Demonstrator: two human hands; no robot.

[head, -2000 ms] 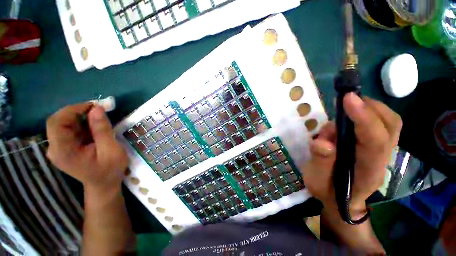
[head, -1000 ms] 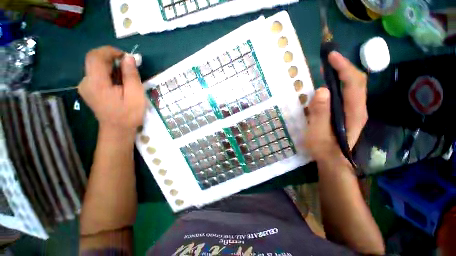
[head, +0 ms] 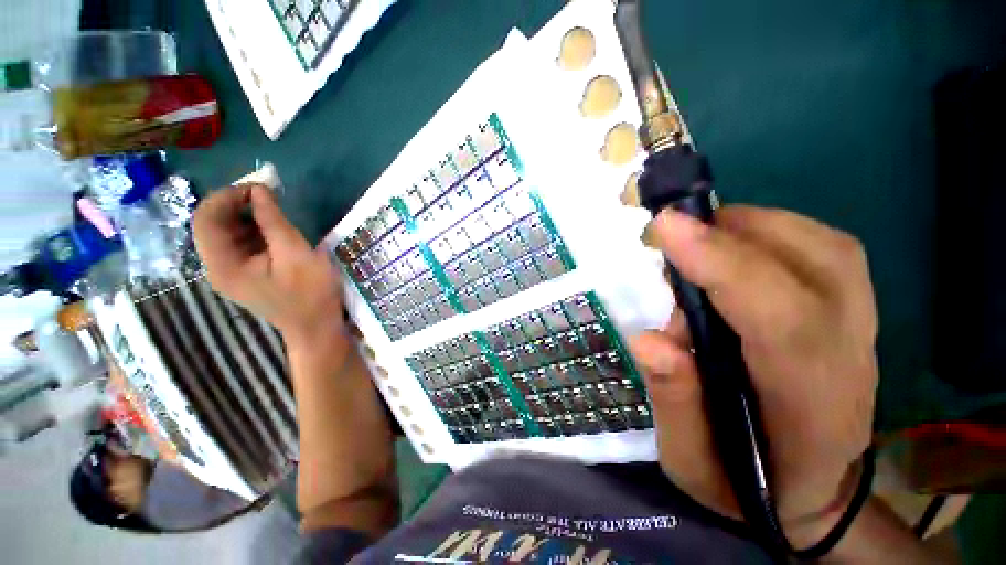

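A white tray (head: 527, 83) lies tilted on the dark green bench top, with round tan circles along its edges. It holds green-edged PCB panels (head: 469, 248) of small squares. My right hand (head: 772, 331) grips the black handle of a soldering iron (head: 706, 320) over the tray's right side. The iron's brass collar and metal shaft point up and its tip is cut off by the top edge. My left hand (head: 259, 248) is at the tray's left, pinching a small white piece (head: 260, 177) between thumb and fingers, off the boards.
A second tray (head: 256, 66) lies at the upper left. A red and gold can (head: 138, 114) and clear plastic bags (head: 138, 210) are at left. Stacked trays (head: 221, 364) stand on edge at left. Another person (head: 143, 486) is at the lower left. A black object (head: 971, 232) is at the right edge.
The view has turned and shifted, so the can, the bags and another person now show at left. The soldering iron appears larger and closer over the tray's right side. Both hands keep their holds.
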